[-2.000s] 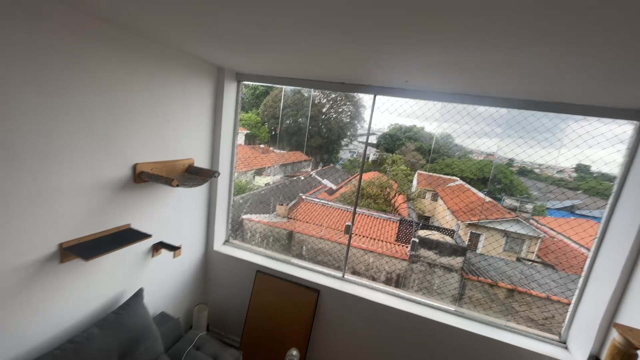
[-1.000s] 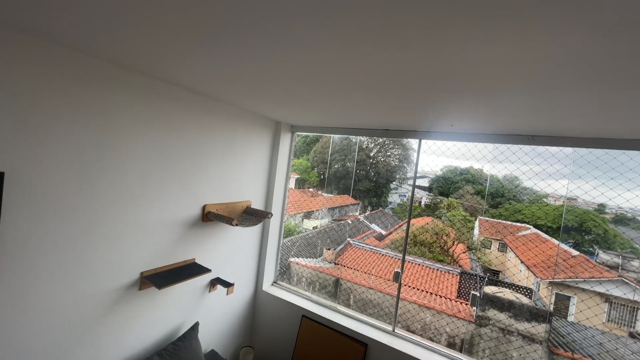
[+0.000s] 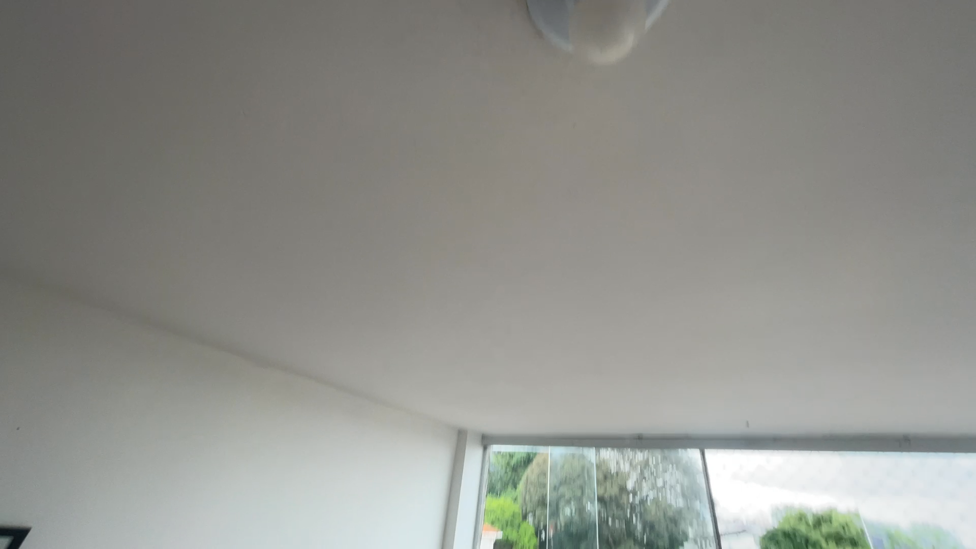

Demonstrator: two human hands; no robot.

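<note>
Neither my left hand nor my right hand shows in the head view. Most of the picture is a plain white ceiling [image 3: 457, 229]. At its top edge sits a ceiling lamp, a rounded bulb [image 3: 608, 30] on a pale round base [image 3: 550, 21], partly cut off and slightly blurred. What my hands hold or touch is hidden below or outside the view.
A wide glass window [image 3: 648, 496] fills the lower right, with trees [image 3: 816, 530] and cloudy sky outside. The white wall [image 3: 229, 457] runs along the left, with the corner of a dark frame [image 3: 15, 536] at the bottom left.
The view has tilted strongly upward. The ceiling lamp has come into view, while the wall shelves, the sofa and the rooftops outside have dropped out of it.
</note>
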